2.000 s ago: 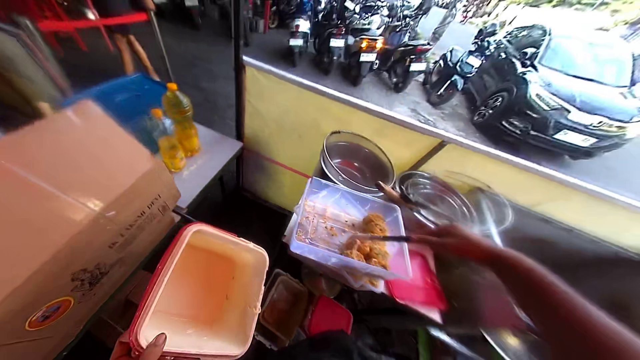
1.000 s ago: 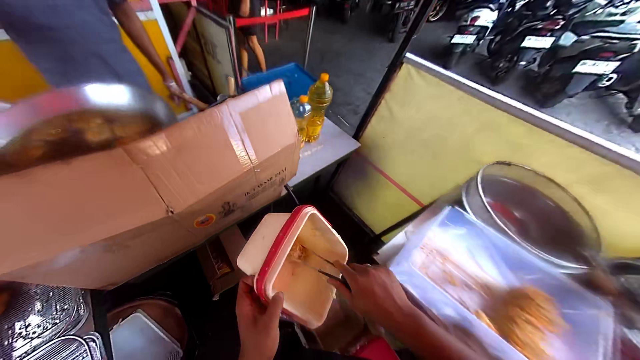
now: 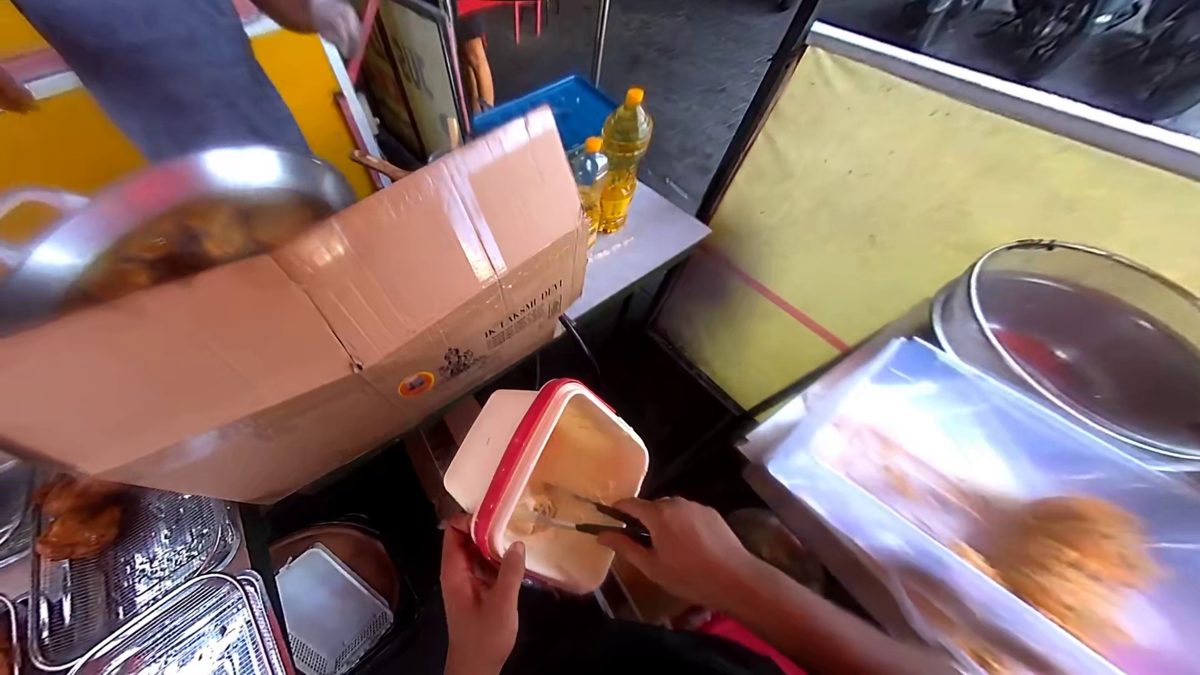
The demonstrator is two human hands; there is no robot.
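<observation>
My left hand [image 3: 486,591] grips the near left edge of a white plastic tub with a red rim [image 3: 514,459], tilted so its inside faces right. In my right hand [image 3: 689,548] are tongs with black handles [image 3: 619,527], their metal ends inside the tub. A small lump of food [image 3: 539,514] lies at the tongs' tips; whether they pinch it cannot be told. At the right, a clear plastic bin [image 3: 844,422] holds a blurred heap of golden-brown food [image 3: 1073,553].
A cardboard box [image 3: 431,281] stands ahead left, before a large metal pan [image 3: 328,178] of frying food and another person [image 3: 187,75]. Wire racks [image 3: 141,562] are lower left. Oil bottles [image 3: 626,150] stand on a table [image 3: 656,230]. A round strainer [image 3: 975,291] is far right.
The view has swung left. The tongs were over the clear bin two seconds ago and are now inside the tub. The tub, earlier nearly level, has been tilted.
</observation>
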